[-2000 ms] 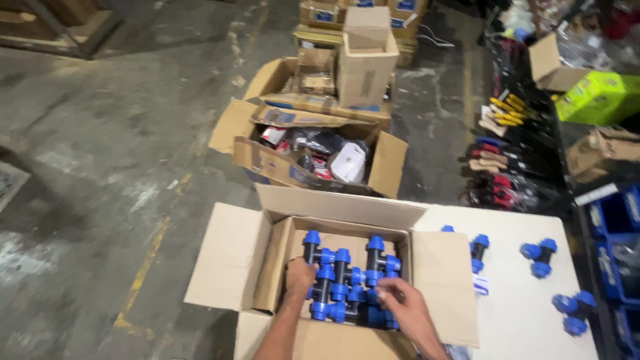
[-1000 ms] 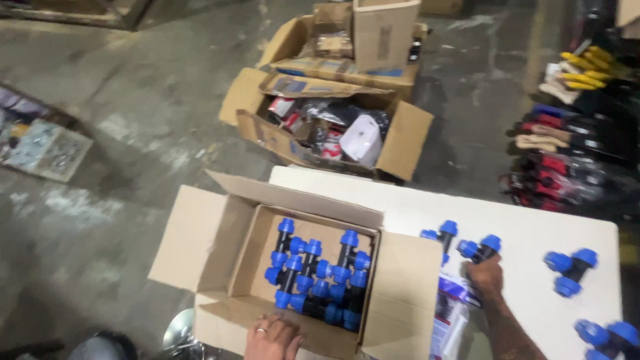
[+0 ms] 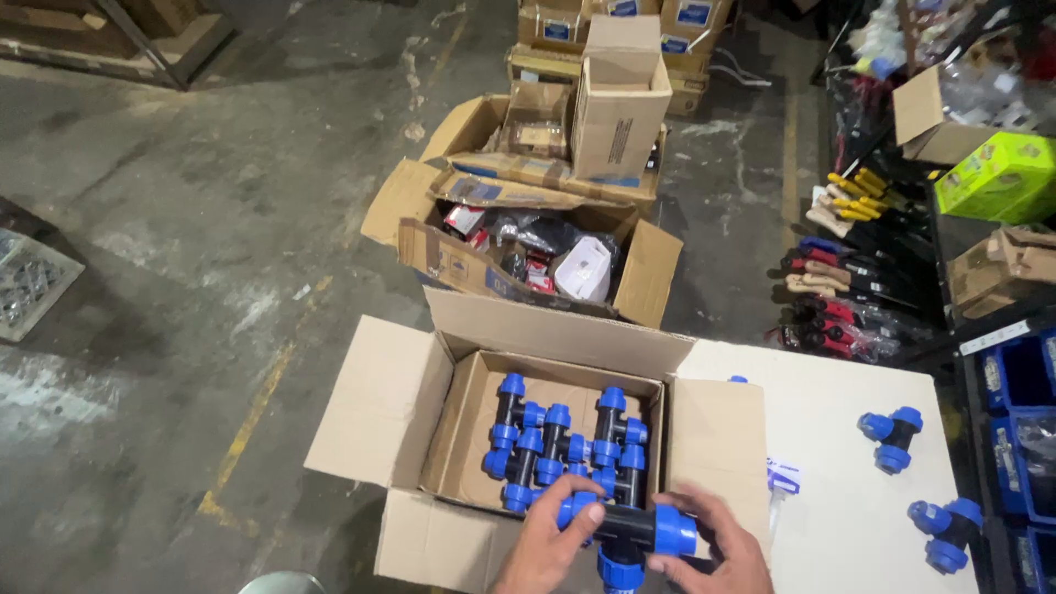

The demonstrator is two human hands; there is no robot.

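Above the near edge of an open cardboard box [image 3: 717,429], my left hand [image 3: 551,536] grips one blue end of a black tee pipe fitting [image 3: 629,526]. My right hand [image 3: 716,540] is at its other blue end, fingers apart around the cap; whether they touch it is hard to tell. Several similar black and blue tee fittings [image 3: 558,445] lie in the box. Two more, a tee fitting [image 3: 893,437] and another tee fitting [image 3: 946,532], rest on the white table [image 3: 825,396] to the right. A blue cap shows just behind the right box flap.
Beyond the table stands an open carton of mixed goods [image 3: 528,256], with a tall open box [image 3: 620,107] behind it. Shelving with blue bins [image 3: 1023,445] and hanging tools with yellow handles [image 3: 858,194] are on the right. A packet [image 3: 782,476] lies beside the box flap.
My right hand was at a fitting on the table one second ago and is now over the box. My left hand has moved from the box's near flap to the held fitting.
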